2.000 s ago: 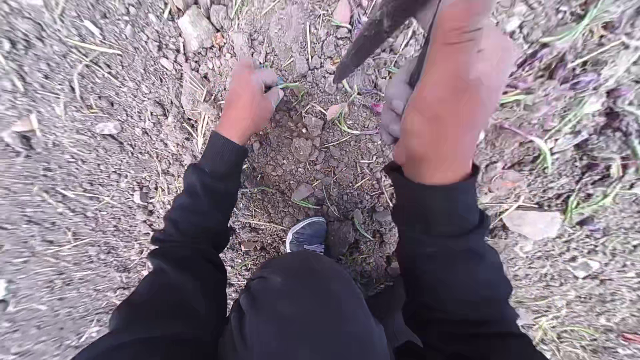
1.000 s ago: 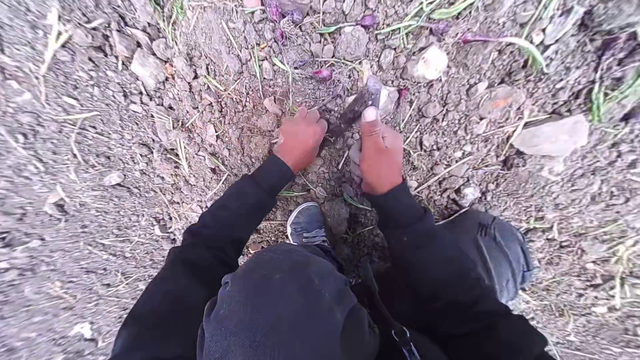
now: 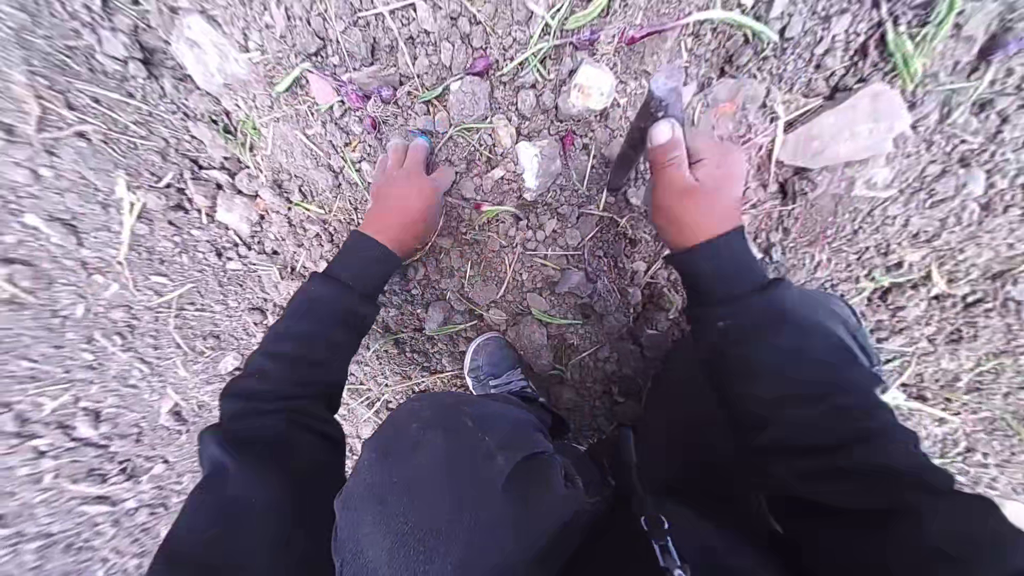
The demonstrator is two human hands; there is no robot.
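Observation:
On the loose, stony soil (image 3: 512,272), my left hand (image 3: 408,196) reaches down with its fingers bent near several small purple onion bulbs (image 3: 356,98); a bit of blue shows at its fingertips, and whether it grips anything is hidden. My right hand (image 3: 696,180) is closed around a dark tool (image 3: 636,140), its thumb on top and the narrow end pointing down at the soil. A small red-purple onion with green leaves (image 3: 496,210) lies between the hands. Further up, a purple onion with a long green stem (image 3: 696,24) lies on the ground.
A large flat stone (image 3: 848,128) lies right of my right hand. Pale stones (image 3: 538,166) sit between the hands, and a bigger rock (image 3: 210,54) is at the upper left. My shoe (image 3: 496,364) is on the soil below, near my bent knee (image 3: 460,480).
My hands were close together a second ago and are now apart, the left further left and the right further right. The tool stays in my right hand.

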